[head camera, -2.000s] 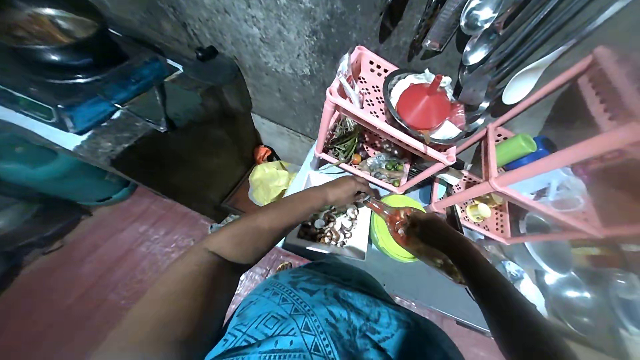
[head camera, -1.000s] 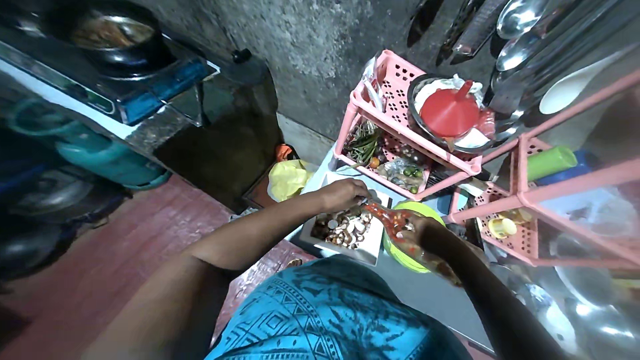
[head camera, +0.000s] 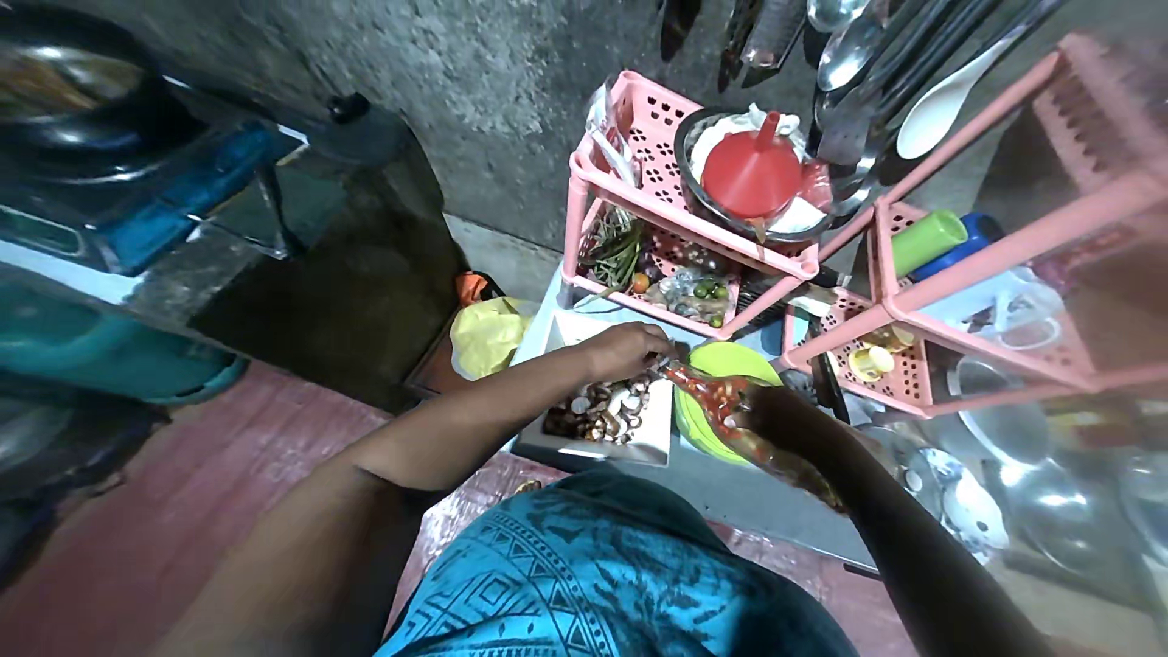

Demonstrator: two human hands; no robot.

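Between my two hands stretches a clear plastic bag with red, chunky contents. My left hand pinches its narrow upper end, above the right edge of a white box. My right hand grips the bag's middle, and its lower part hangs past that hand. Sliced mushroom-like pieces, brown and pale, lie in the white box below my left hand. A lime-green round plastic container stands right of the box, partly behind the bag.
A pink plastic rack holds vegetables and a red funnel in a bowl. Utensils hang on the wall. At left, a dark pan sits on a gas stove. A yellow bag lies beside the table.
Both hands keep their grips on the bag, with little plain movement. The view has shifted somewhat between frames.
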